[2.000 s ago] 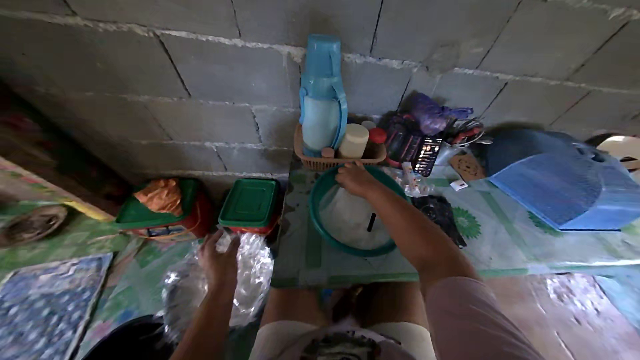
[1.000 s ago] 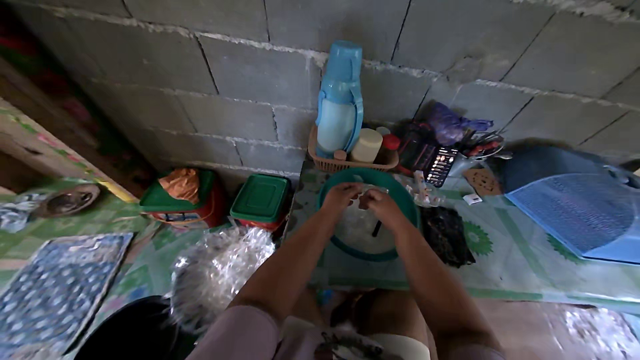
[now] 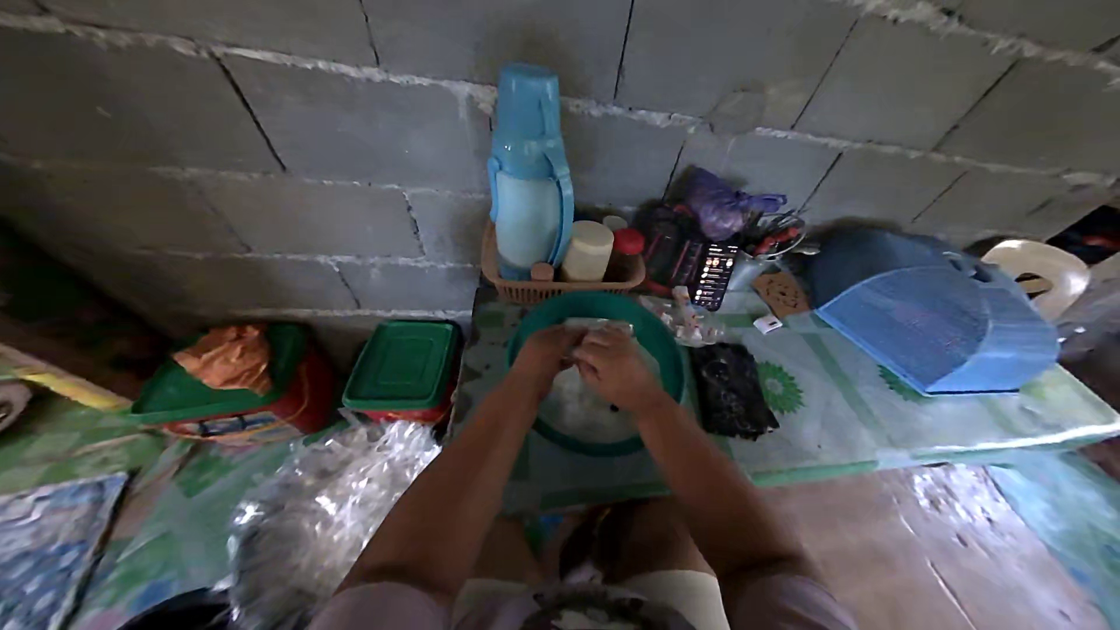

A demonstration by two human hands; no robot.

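A round green plastic basin (image 3: 598, 447) stands on the low table, with whitish contents (image 3: 582, 411) inside that I cannot make out closely. Over its far half, my left hand (image 3: 551, 352) and my right hand (image 3: 615, 363) meet, fingers bent and pinched together. Between and just behind the fingertips shows a bit of clear plastic (image 3: 623, 325), which both hands seem to hold. A small dark object lies in the basin, partly behind my right wrist. To the left, below table height, sits a large heap of clear plastic bags (image 3: 324, 516).
Behind the basin, a tan basket (image 3: 525, 291) holds a blue thermos jug (image 3: 528, 192) and jars. Right of it are a phone (image 3: 715, 276), a black plastic bag (image 3: 733, 391) and a blue mesh cover (image 3: 945, 324). Two green-lidded containers (image 3: 404, 363) stand left, against the block wall.
My left hand was at the clear plastic heap two seconds ago; it has moved right to the basin. Both hands have since stayed together over the basin.
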